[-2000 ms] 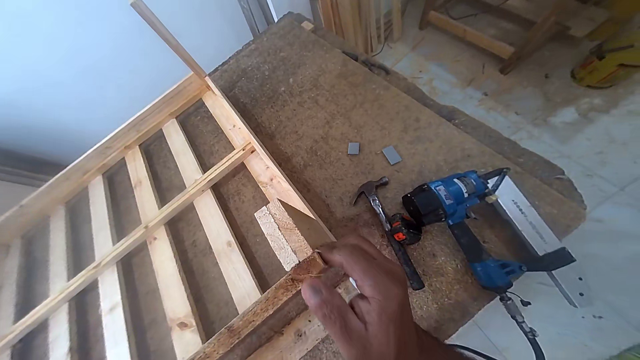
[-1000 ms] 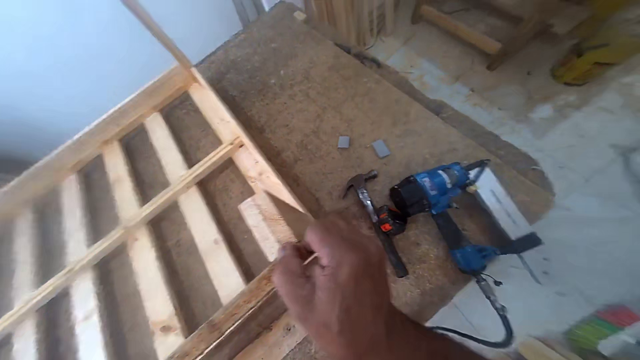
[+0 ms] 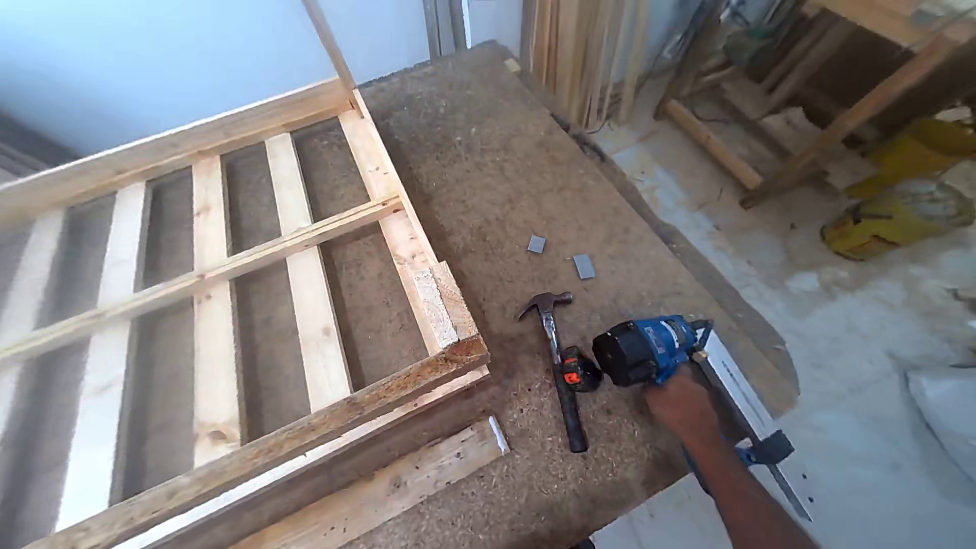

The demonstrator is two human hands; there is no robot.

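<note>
My right hand [image 3: 682, 404] is closed around the handle of a blue and black pneumatic nail gun [image 3: 648, 347], which lies on its side at the right edge of the workbench. Its long silver magazine [image 3: 736, 381] reaches toward the lower right. Left of the nail gun lies a claw hammer [image 3: 560, 366], with a black and orange tape measure [image 3: 581, 370] against its handle. A slatted wooden frame [image 3: 305, 240] fills the left side, and a short wood block [image 3: 446, 305] stands at its near right corner. My left hand is out of view.
Two small grey pieces [image 3: 536, 244] lie on the particle-board benchtop [image 3: 488, 168]. A loose board [image 3: 381, 488] rests along the near side of the frame. Past the bench are upright wood strips [image 3: 587, 61], a wooden stand [image 3: 846, 122] and a yellow machine [image 3: 892, 206] on the floor.
My right hand has left the frame's near right corner and moved right onto the nail gun, taking hold of its handle. The wood block stays at the corner.
</note>
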